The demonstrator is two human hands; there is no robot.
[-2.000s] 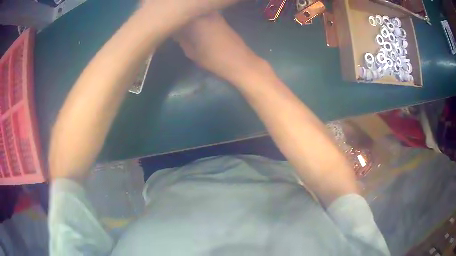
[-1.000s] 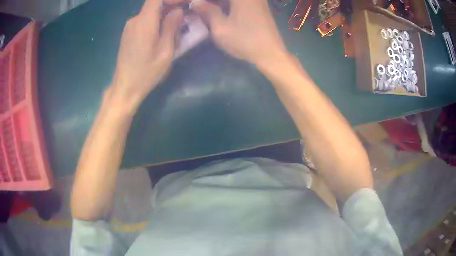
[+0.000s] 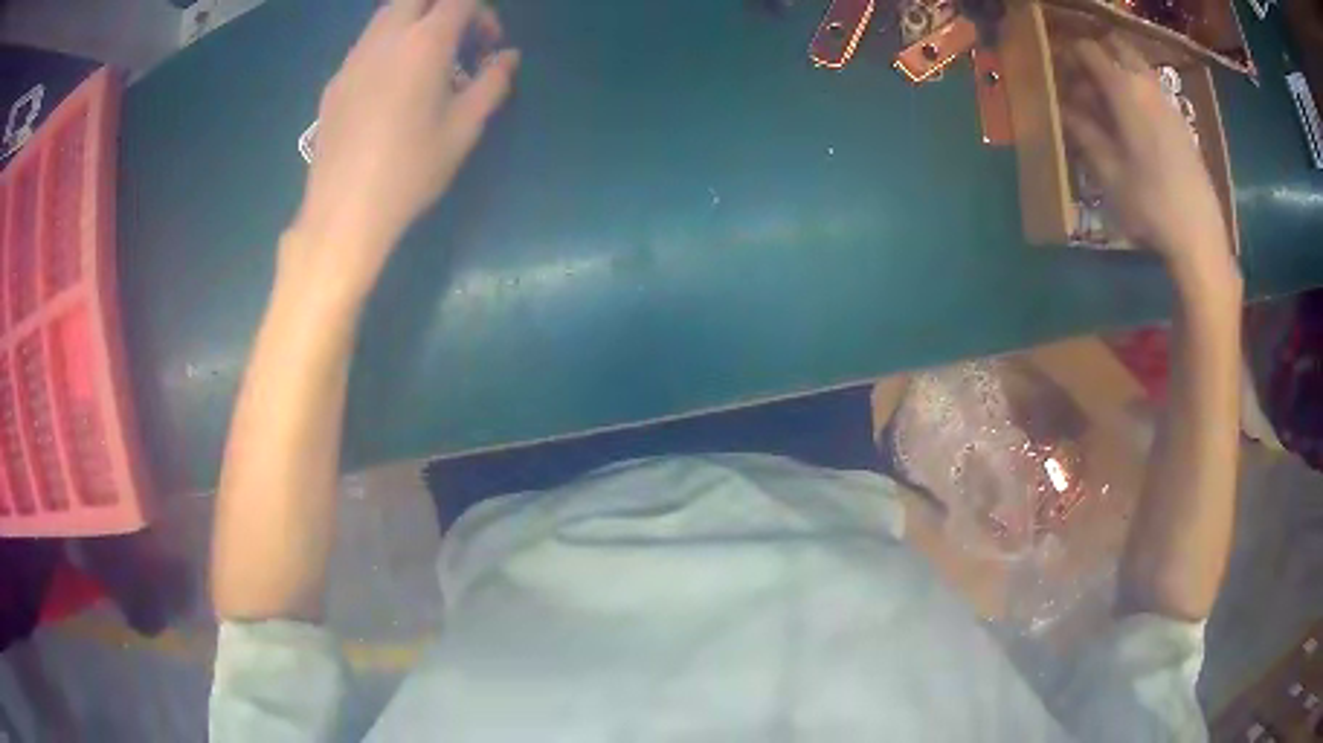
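My left hand is over the bench at the upper left, its fingertips close to the top edge of the picture. Its thumb is apart from the fingers, and whether it holds something is unclear. A pale corner, perhaps of a housing frame, shows beside it on the left; the rest is hidden. My right hand is blurred and reaches down into the ring box. A few white rings show around it; its fingertips cannot be made out.
A pink-red tray stands at the left on the green bench. Copper-orange plates lie left of the ring box, with the plate box beyond it. Below the bench edge, a clear bag with shiny pieces lies in a low carton.
My hands were together over a pale piece at the top centre. My right hand has since moved right into the ring box; my left hand has moved slightly left. The pale piece no longer shows between them.
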